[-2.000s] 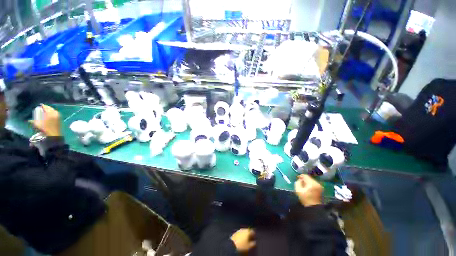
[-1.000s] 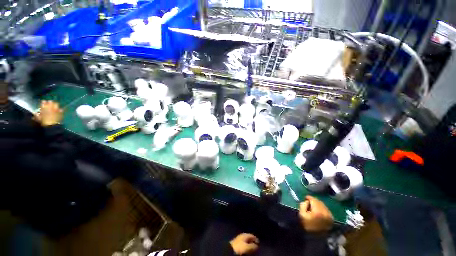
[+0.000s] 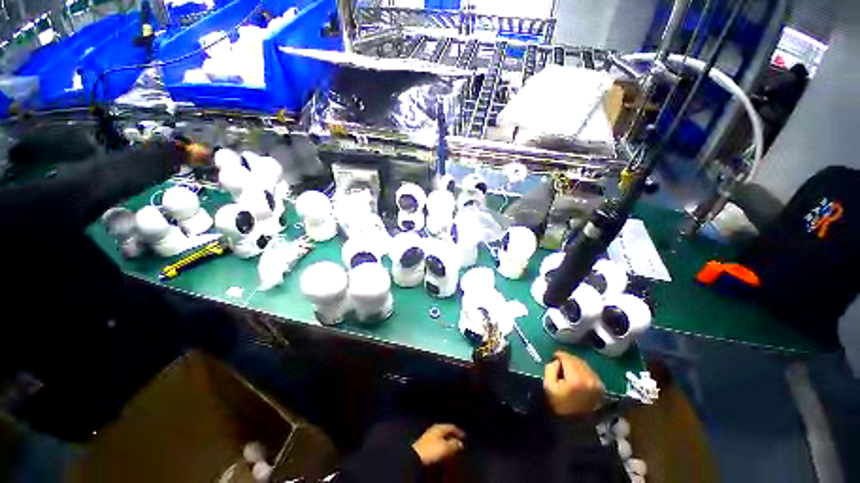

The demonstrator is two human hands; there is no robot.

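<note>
My right hand [image 3: 573, 384] rests at the bench's front edge, fingers curled in, with nothing visible in it. My left hand [image 3: 440, 442] is low in front of my body, below the bench edge. It is small and blurred, and its grip is unclear. A white camera unit [image 3: 478, 310] stands near the edge, left of my right hand, with a bunch of thin wires [image 3: 490, 340] at its front. A thin pale tool [image 3: 527, 341] lies between this unit and my right hand. Neither hand touches the unit.
Several white camera units [image 3: 369, 289] crowd the green bench [image 3: 415, 325]. A thick black cylinder [image 3: 583, 257] hangs over the right-hand units. A yellow and black knife [image 3: 193, 258] lies left. White parts [image 3: 642, 387] lie at the right edge. A neighbour's dark sleeve [image 3: 104, 193] crosses the left side.
The neighbour's arm at left has stretched forward to the back of the bench. The view has shifted. My hands stay in nearly the same places, with the right still curled.
</note>
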